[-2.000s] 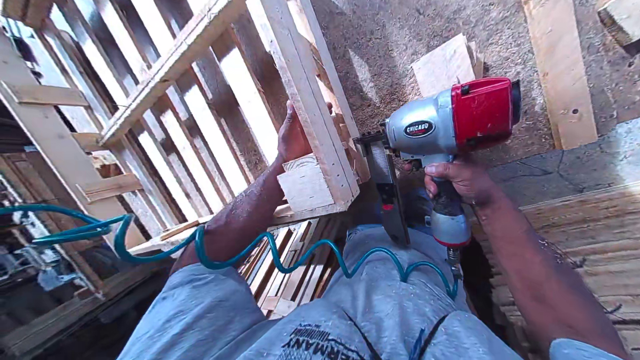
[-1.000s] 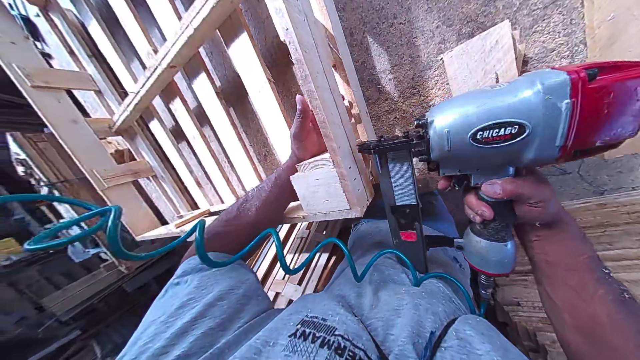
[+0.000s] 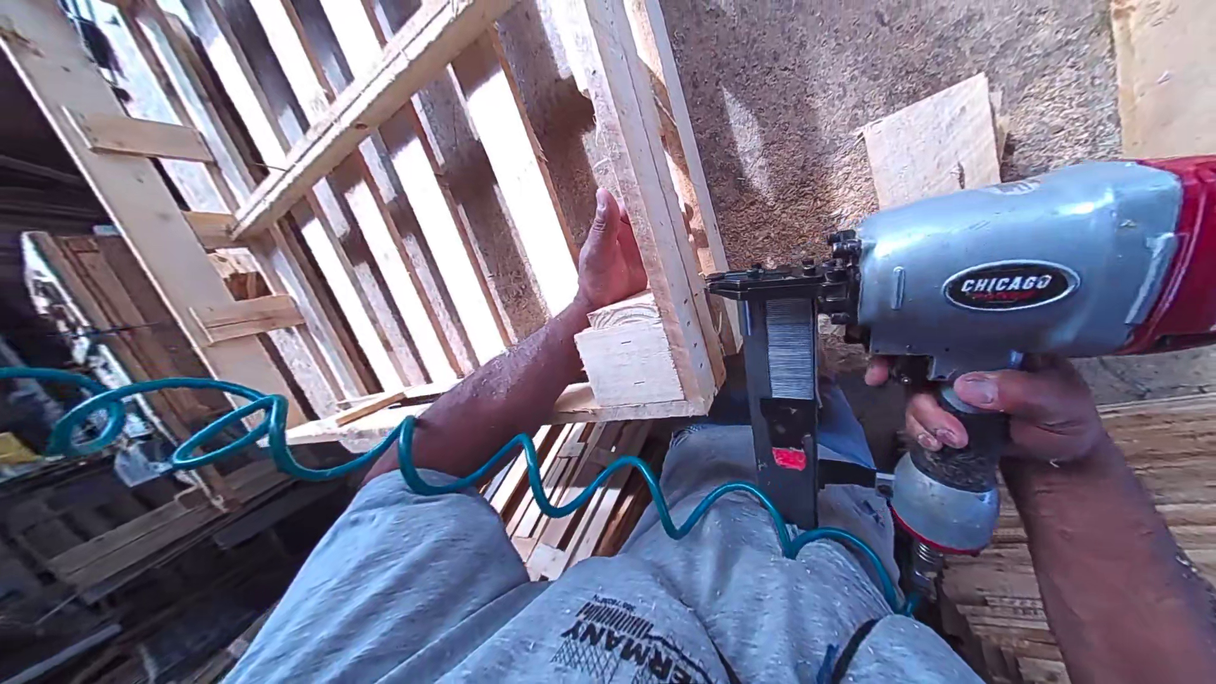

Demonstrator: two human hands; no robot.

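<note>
My right hand (image 3: pixel 1007 408) grips the handle of a grey and red Chicago pneumatic nail gun (image 3: pixel 1007 271). Its nose points left, close to the outer face of a pallet's edge board (image 3: pixel 655 190); whether it touches is unclear. A strip of nails shows in the black magazine (image 3: pixel 788 351). My left hand (image 3: pixel 613 252) is behind that board, on its inner side, thumb up; the fingers are partly hidden by the wood. Just below the hand, a wooden block (image 3: pixel 630 366) sits in the corner of the slatted wooden pallet (image 3: pixel 380 104).
A coiled green air hose (image 3: pixel 522 456) crosses over my left forearm and lap to the gun. A square wood piece (image 3: pixel 936 142) lies on the rough board surface. Stacked boards (image 3: pixel 1092 494) are at the lower right, with more slats (image 3: pixel 570 494) below the pallet.
The nail gun first comes nearer to the camera and shows larger, with its nose still by the edge board. My left hand stays at the board's inner side.
</note>
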